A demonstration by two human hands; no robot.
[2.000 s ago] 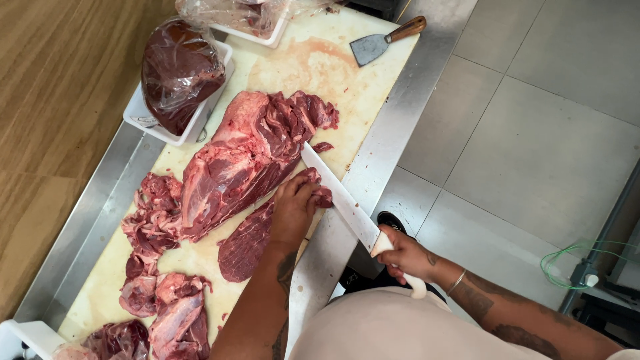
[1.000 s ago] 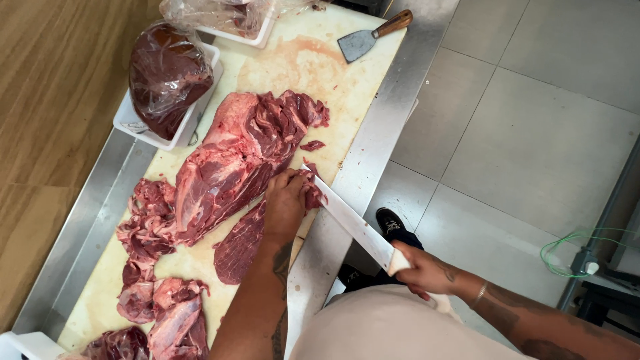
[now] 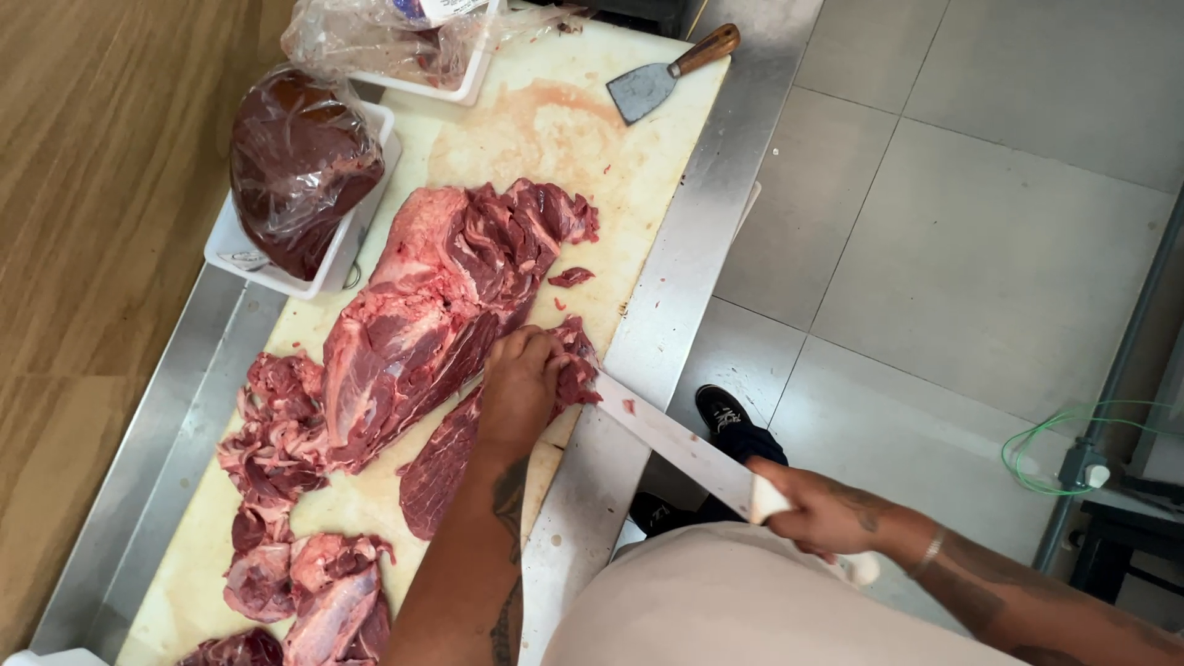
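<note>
My left hand (image 3: 520,379) grips the upper end of a long piece of raw red meat (image 3: 439,481) on the cream cutting board (image 3: 555,139). My right hand (image 3: 814,509) is closed on the white handle of a long butcher's knife (image 3: 680,444). The blade points up and left, its tip end at the right edge of the held meat, partly hidden there, and it crosses the steel table edge. Bits of meat cling to the blade. A large cut of raw meat (image 3: 407,324) lies just left of my left hand, and a small scrap (image 3: 571,277) lies above it.
A wooden-handled scraper (image 3: 645,90) lies at the board's top right. A white tray (image 3: 356,264) holds dark meat in clear plastic (image 3: 301,176); another tray (image 3: 476,69) stands above. Meat trimmings (image 3: 277,425) and chunks (image 3: 338,601) lie along the left. The steel table edge (image 3: 680,268) borders the board.
The knife has drawn back down and right from the meat, so less of its blade overlaps the board. My left hand stays on the same piece, whose upper end now shows more spread out.
</note>
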